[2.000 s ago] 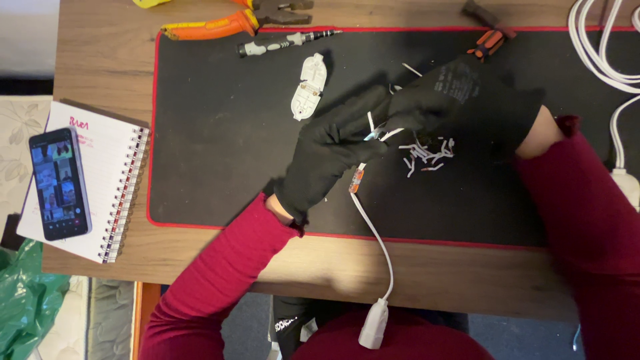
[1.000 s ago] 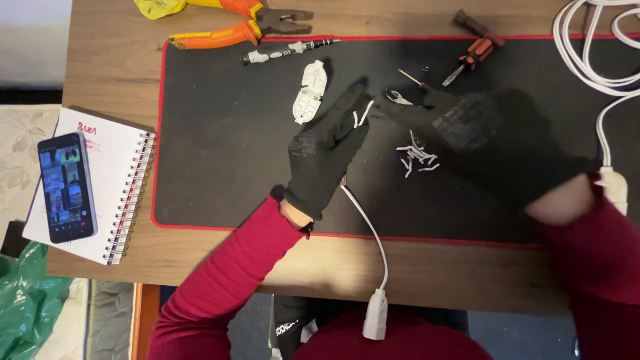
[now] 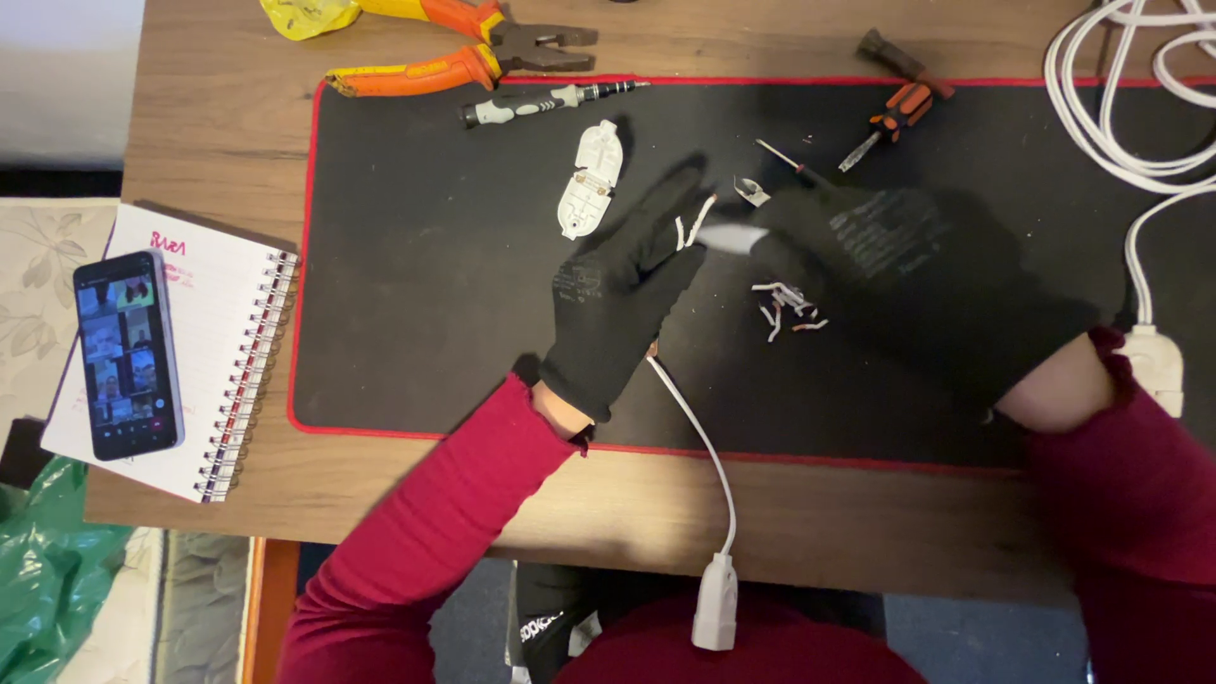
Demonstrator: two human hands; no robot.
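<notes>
My left hand, in a black glove, is closed around a white cable; two short white wire ends stick out by the fingers. The cable runs down to a white connector at the desk's front edge. My right hand, also gloved and blurred, is to the right; a blurred pale blade-like thing shows between the hands, and whether I hold it cannot be told. Cut wire bits lie below. An opened white plastic switch housing lies left of the wire ends.
Orange-yellow combination pliers, a grey precision screwdriver and an orange-black screwdriver lie toward the far edge of the black mat. A phone rests on a spiral notebook at left. Coiled white cable is at right.
My right hand has moved away from the left hand, which two seconds ago it met over the wire ends. My left hand still has the cable.
</notes>
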